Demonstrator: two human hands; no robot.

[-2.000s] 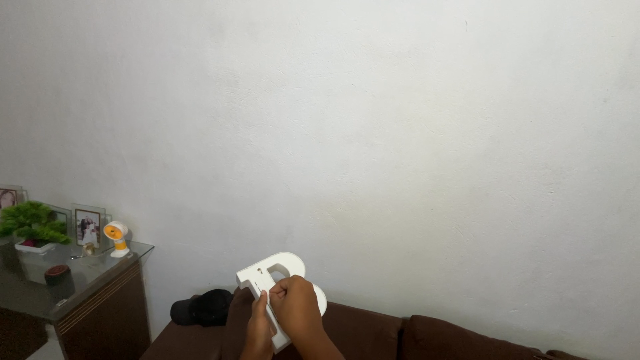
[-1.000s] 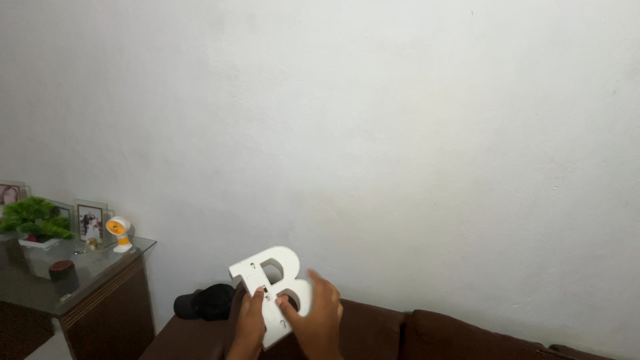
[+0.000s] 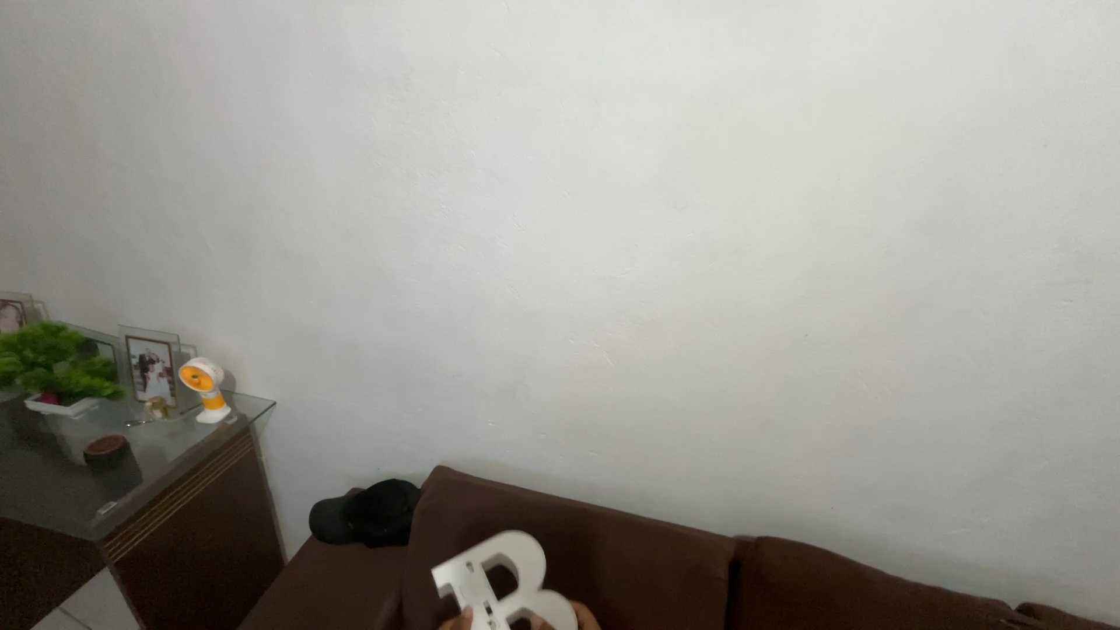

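Note:
A white letter B [image 3: 525, 560] with thick sides is tilted at the bottom edge of the view, its lower part cut off. Small dark slots or fittings show along its straight stem. My left hand [image 3: 458, 620] grips the stem side; only fingertips are visible. At the right-hand curve, the fingers of my right hand [image 3: 584, 616] are against the letter's edge, mostly out of frame.
Behind the letter stands a brown sofa [image 3: 612, 542] against a white wall [image 3: 665, 262]. A black cap [image 3: 376, 512] lies on its left side. The glass-topped cabinet [image 3: 175, 472] holds a small fan [image 3: 206, 389], a potted plant [image 3: 57, 363] and picture frames [image 3: 151, 367].
The letter and both hands have moved down, partly out of view. Two seconds ago my right hand was over the letter's middle; now it is at the right-hand edge.

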